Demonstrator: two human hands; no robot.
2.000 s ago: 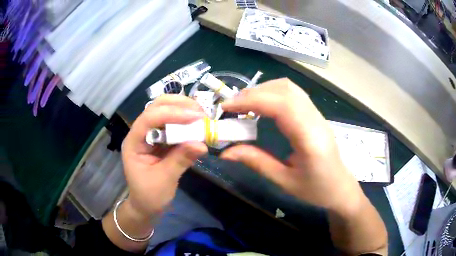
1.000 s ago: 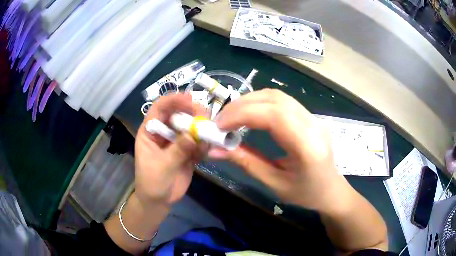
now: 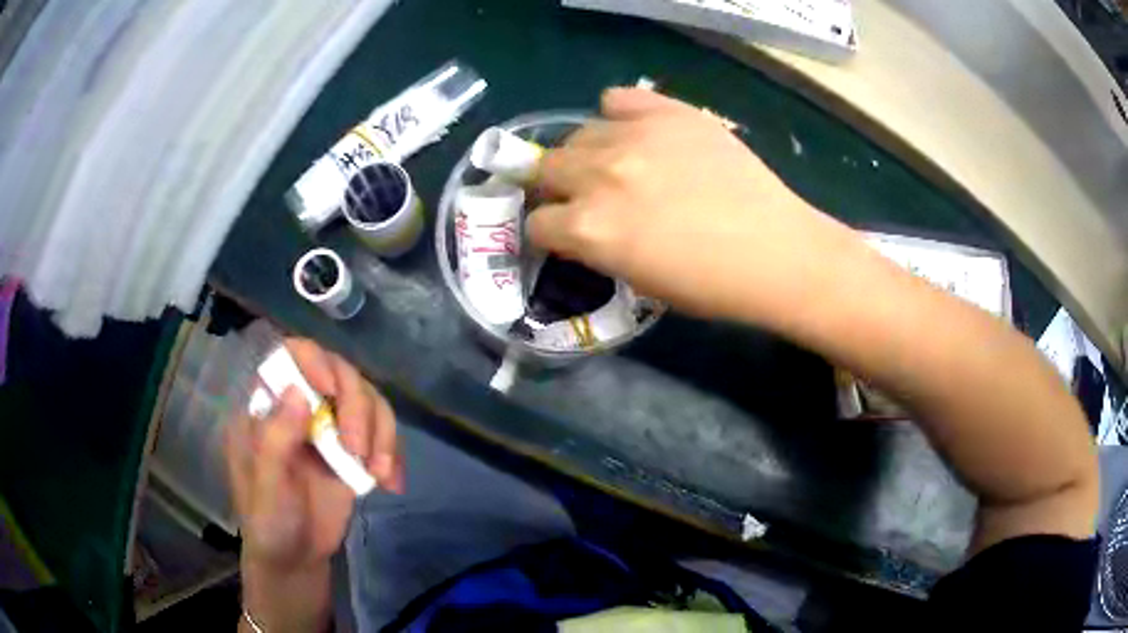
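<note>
My left hand (image 3: pixel 303 451) is at the lower left and holds a white label roll (image 3: pixel 312 420) with a yellow band. A second white piece shows between its fingers. My right hand (image 3: pixel 643 186) reaches over the round clear tub (image 3: pixel 455 291), its fingertips at a white roll (image 3: pixel 505 153) with a yellow band at the tub's upper left. The fingertips' grip is partly hidden. In the tub lie a roll with red handwriting (image 3: pixel 491 254), a banded roll (image 3: pixel 581 330) and something dark. Two short wide rolls (image 3: pixel 384 208) (image 3: pixel 327 282) stand left of the tub.
A clear plastic bag of labels (image 3: pixel 384 139) lies at the upper left, near stacked white sheets (image 3: pixel 186 136). A white shallow box (image 3: pixel 767 22) sits on the pale ledge (image 3: pixel 977 161). Another shallow box (image 3: pixel 946 270) lies partly behind my right forearm.
My hands have moved apart. The left went down and left with a banded roll; the right went up to the tub. The view has shifted closer to the tub.
</note>
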